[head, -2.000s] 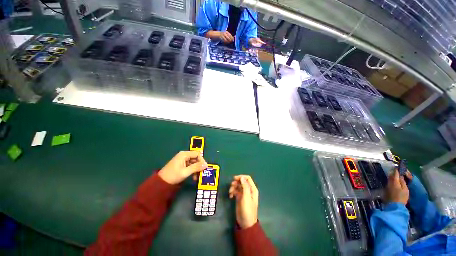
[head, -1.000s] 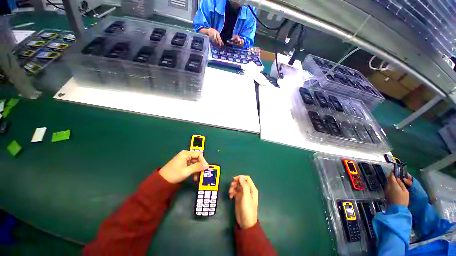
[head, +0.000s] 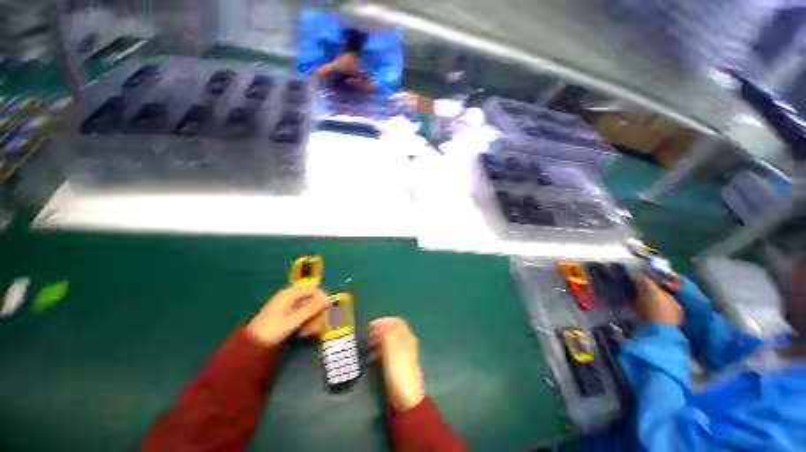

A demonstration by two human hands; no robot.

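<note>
A yellow-framed keypad phone with pale keys lies face up between my hands. A second yellow-framed phone shows its top part just beyond my left hand; its lower part is hidden by the hand. My left hand's fingertips are at the top left edge of the nearer phone and over the lower part of the farther one; blur hides whether they grip either. My right hand is just right of the nearer phone, not visibly holding anything, fingers loosely curled.
Clear tray stacks of black phones stand at the back left and back right on white boards. A neighbour's hand is over a clear tray at right, holding a red-framed phone. A green sticker lies left.
The view has turned right and blurred, so the bench things sit further left. The nearer phone's screen now looks dull instead of lit. My hands keep about the same places around the phones.
</note>
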